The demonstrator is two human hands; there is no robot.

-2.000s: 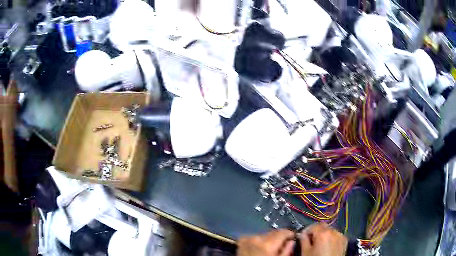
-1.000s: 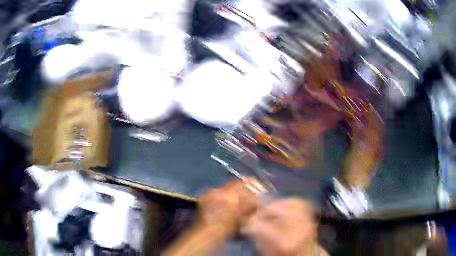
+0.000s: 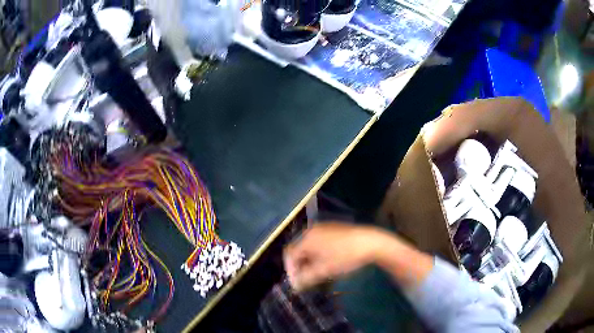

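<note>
A thick wire harness bundle (image 3: 172,179) of red, yellow and purple wires lies on the dark bench at the left. Its white plugs (image 3: 216,265) form a cluster near the bench's front edge. My right hand (image 3: 325,255) is off the bench edge, right of the plugs and not touching them. Its fingers are curled and blurred; whether they hold anything small cannot be told. My left hand is not in view.
The pale-edged bench (image 3: 273,136) runs diagonally. White camera bodies (image 3: 58,293) crowd its left side. A large cardboard carton (image 3: 553,162) with white and black camera bodies stands at the right. A plastic-wrapped sheet (image 3: 371,49) with camera parts lies at the top; a blue bin (image 3: 514,81) is behind.
The view has swung right: the small cardboard tray is out of the picture and the large carton is in it. My two hands were close together before; now only the right one shows.
</note>
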